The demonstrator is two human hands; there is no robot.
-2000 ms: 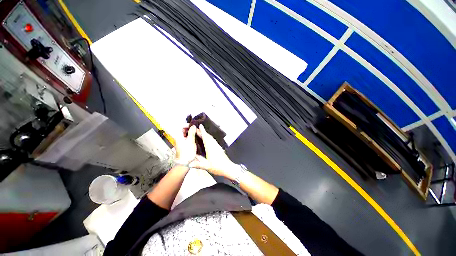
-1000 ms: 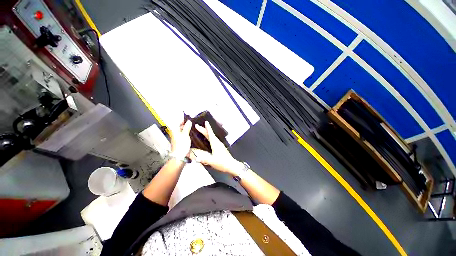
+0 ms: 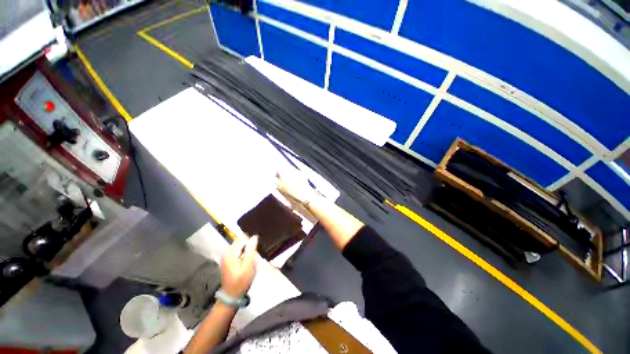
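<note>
A dark brown square cloth or leather piece [image 3: 269, 225] lies on the near end of the white table [image 3: 207, 148]. My left hand [image 3: 238, 266] is just below its near left corner, fingers bent together; whether they pinch something thin is unclear. My right hand [image 3: 293, 191] reaches over the table beyond the brown piece, close to a single dark strap [image 3: 276, 144] lying along the table. Its fingers are washed out, and I cannot tell whether they hold anything. A thick stack of black straps [image 3: 304, 131] runs along the table's far side.
The dark red machine's control panel [image 3: 65, 128] and black rollers [image 3: 41, 243] are at left. A white bucket [image 3: 141, 317] and blue-capped bottle [image 3: 173, 300] stand below. A wooden strap box [image 3: 494, 205] is at right, before blue partitions [image 3: 373, 69].
Both hands have come apart and off the brown piece, which now lies flat on the table. My right hand has moved up the table, my left down and left. The view has tilted up.
</note>
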